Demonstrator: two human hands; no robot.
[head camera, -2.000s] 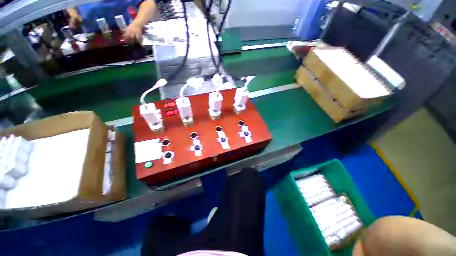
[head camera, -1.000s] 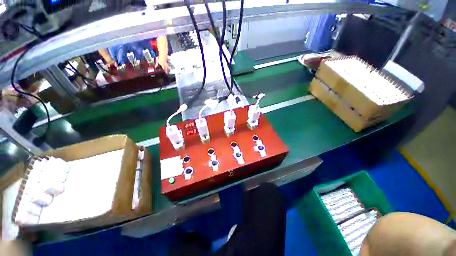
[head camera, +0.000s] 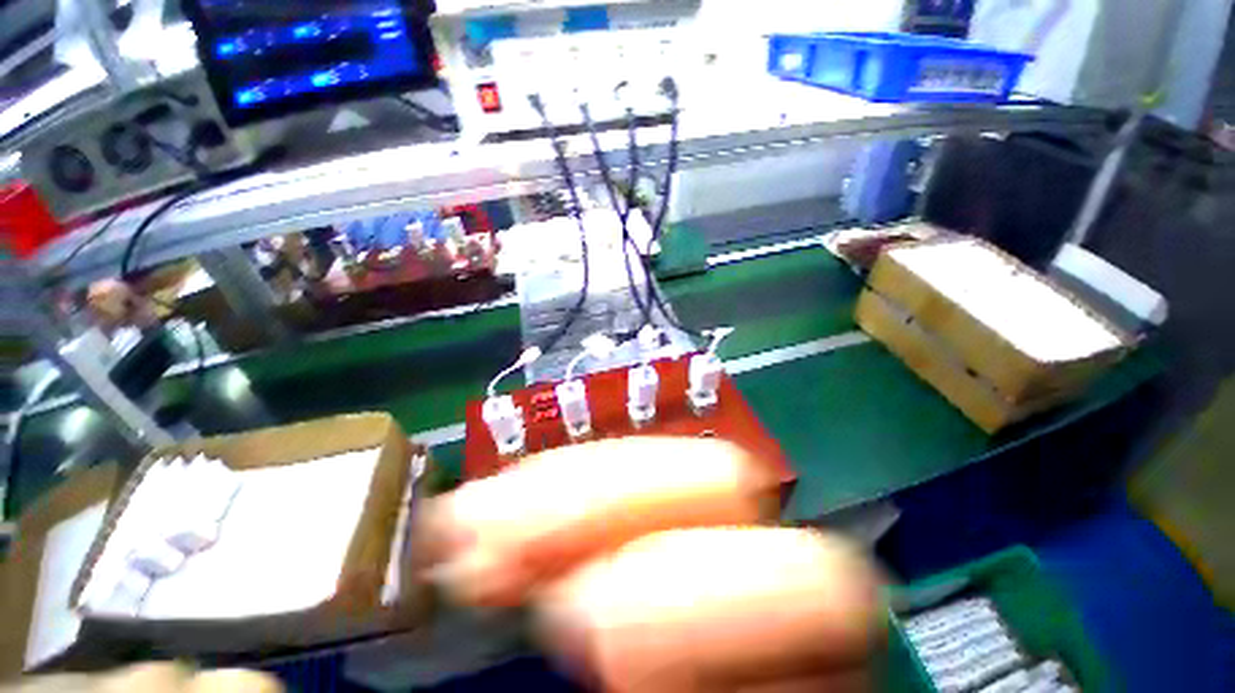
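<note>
The red-brown test fixture (head camera: 759, 454) lies on the green bench. Four white adapters stand upright in it, one of them the leftmost adapter (head camera: 505, 424), with white cable ends joined to black cables. My right hand (head camera: 650, 569) is large and blurred close to the camera. It covers the fixture's front with most of its levers and sockets; its grip cannot be told. A blurred sliver of my left hand (head camera: 176, 680) shows at the bottom left edge, cut off.
An open carton (head camera: 386, 508) with white adapters stands left. Stacked cartons (head camera: 935, 345) stand right. A green bin (head camera: 1023, 582) of adapters is at lower right. A monitor (head camera: 318, 54), a tester with a red switch and a blue tray (head camera: 867, 68) are on the shelf. A person is behind.
My right hand has come from the lower right across the fixture's front. The view has tipped up, bringing the monitor and shelf into view. The adapters still stand in the fixture.
</note>
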